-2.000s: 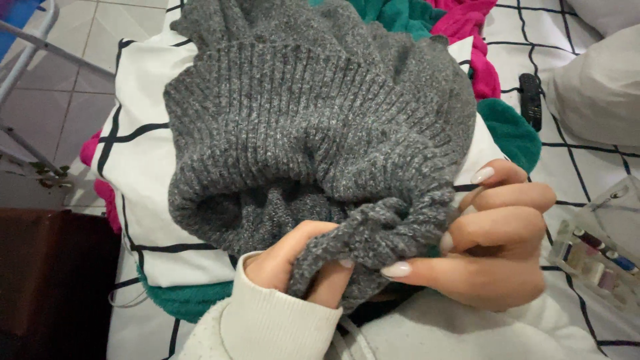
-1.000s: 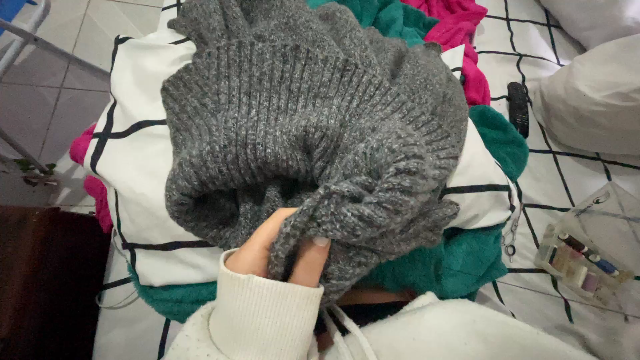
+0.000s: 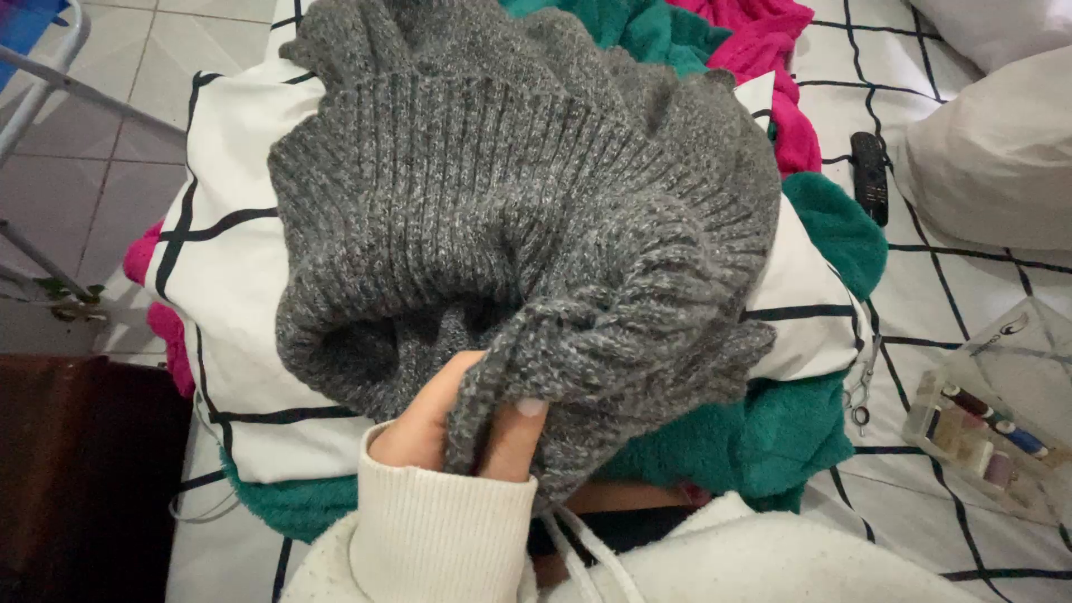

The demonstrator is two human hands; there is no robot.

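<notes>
A grey ribbed knit garment lies spread over a white pillow with black lines. At its lower edge my left hand, in a cream cuff, pinches a fold of the knit between thumb and fingers; the fingers are partly inside the opening. The garment's dark opening gapes just above and left of this hand. My right hand is out of view. Teal fleece fabric shows below the pillow and knit.
Right of the pillow lie scissors, partly hidden, and a clear plastic box of thread spools. A black object rests on the checked bedding beside magenta fabric. A metal frame stands at the left.
Two seconds ago my right hand held the knit beside my left; it has let go and left the view. My left hand keeps its pinch on the fold.
</notes>
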